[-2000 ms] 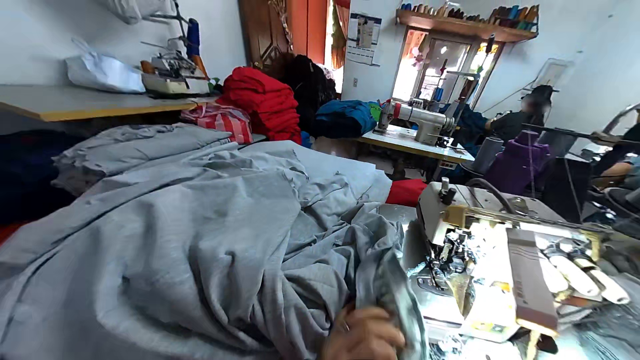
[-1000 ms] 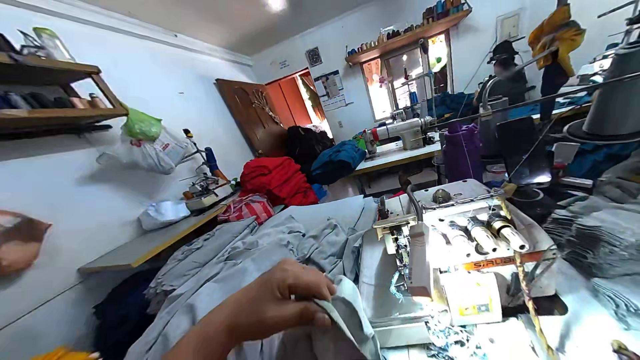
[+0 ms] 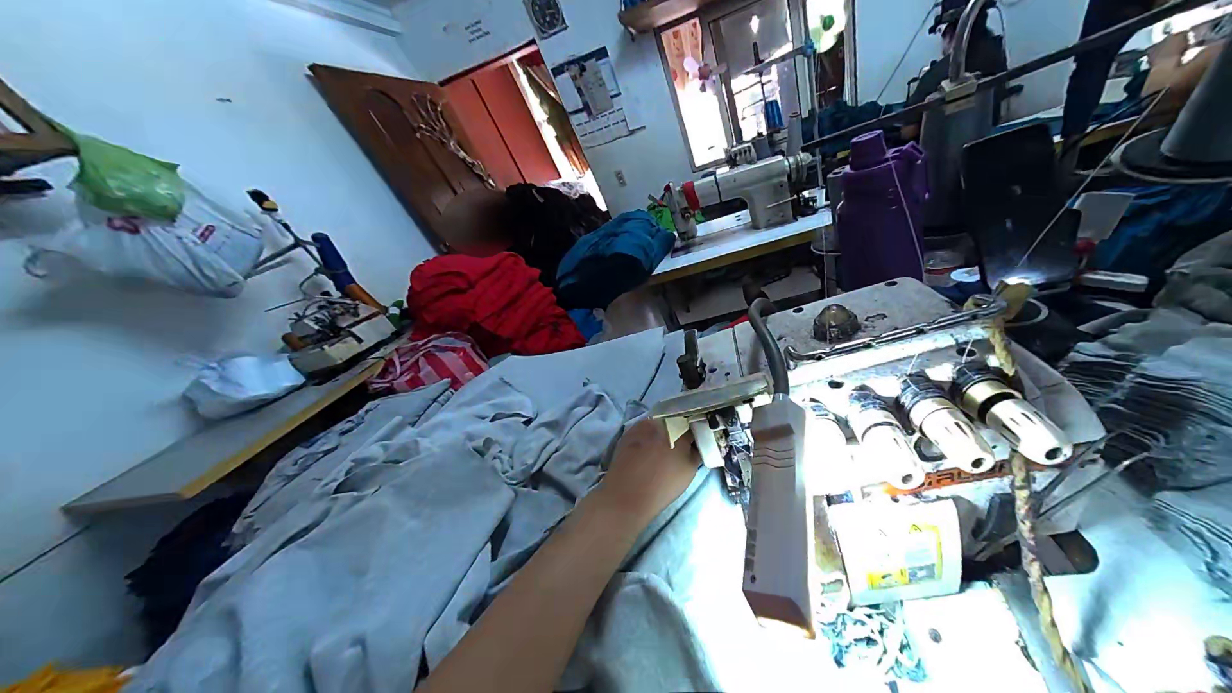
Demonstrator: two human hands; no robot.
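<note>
My left hand (image 3: 654, 460) reaches to the left side of an overlock sewing machine (image 3: 890, 385), close by its presser foot area. The fingertips are hidden behind the machine's head, so their hold on the grey fabric there does not show. Grey fabric (image 3: 414, 520) lies in a large rumpled heap to the left of the machine and runs under my forearm. A bright lamp lights the cloth in front of the needle area. Cut thread scraps (image 3: 871, 640) lie at the machine's front. My right hand is out of view.
Red cloth (image 3: 491, 300) and a blue bundle (image 3: 614, 258) are piled beyond the heap. A purple jug (image 3: 876, 212) stands behind the machine. Another sewing machine (image 3: 751, 188) sits on a table farther back. Folded grey pieces (image 3: 1155, 404) lie at right.
My left hand, which pinched a grey fabric edge in front of the machine one second ago, is now at the machine's needle side. The view has shifted closer to the machine.
</note>
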